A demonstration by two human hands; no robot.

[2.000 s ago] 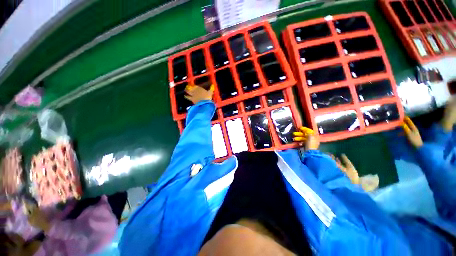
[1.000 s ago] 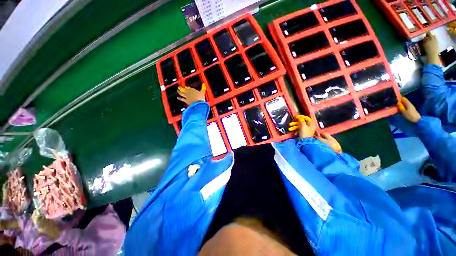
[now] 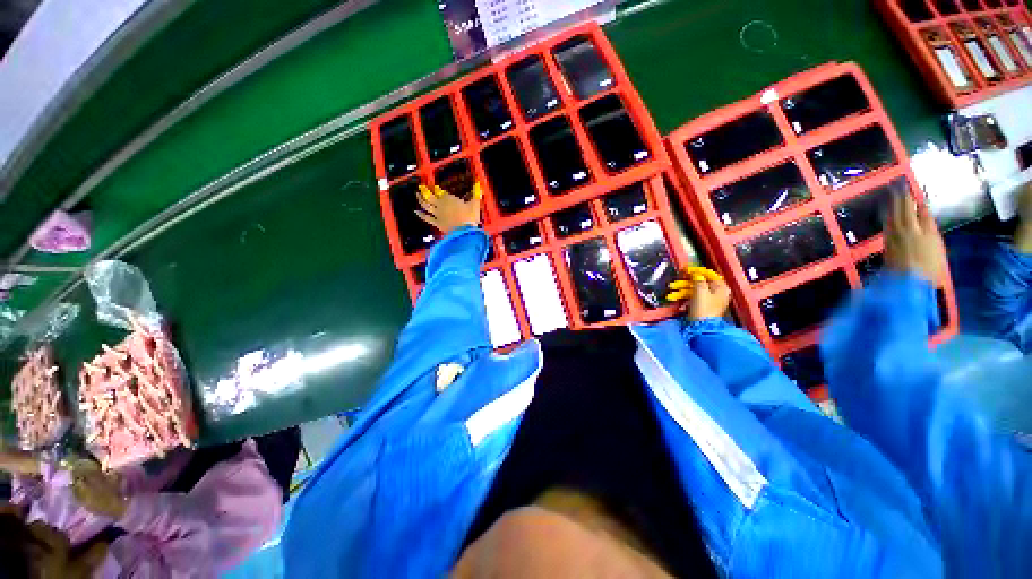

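An upper orange-red phone tray (image 3: 515, 124) with black-screened smartphones overlaps a lower phone tray (image 3: 577, 328). In the lower tray two lit phone screens (image 3: 541, 296) glow white beside two dark phones (image 3: 593, 278). My left hand (image 3: 449, 208), with yellow finger cots, lies with fingers spread over a dark phone in the upper tray's near row, toward its left end. Its palm side is hidden. My right hand (image 3: 702, 292), also with yellow cots, is at the lower tray's right edge; whether it grips the edge cannot be told.
Another ten-slot tray (image 3: 781, 213) lies at right, with another person's blurred hand (image 3: 912, 240) over it. A further tray (image 3: 956, 68) is at far right. Pink bundles (image 3: 134, 396) and a clear bag (image 3: 120, 296) lie at left near a pink-sleeved person. A printed sheet (image 3: 526, 16) is on the far ledge.
The right-hand tray has moved toward the wearer and right, away from the far ledge. Another person's hand has come over it. My hands stay at the same places on the trays.
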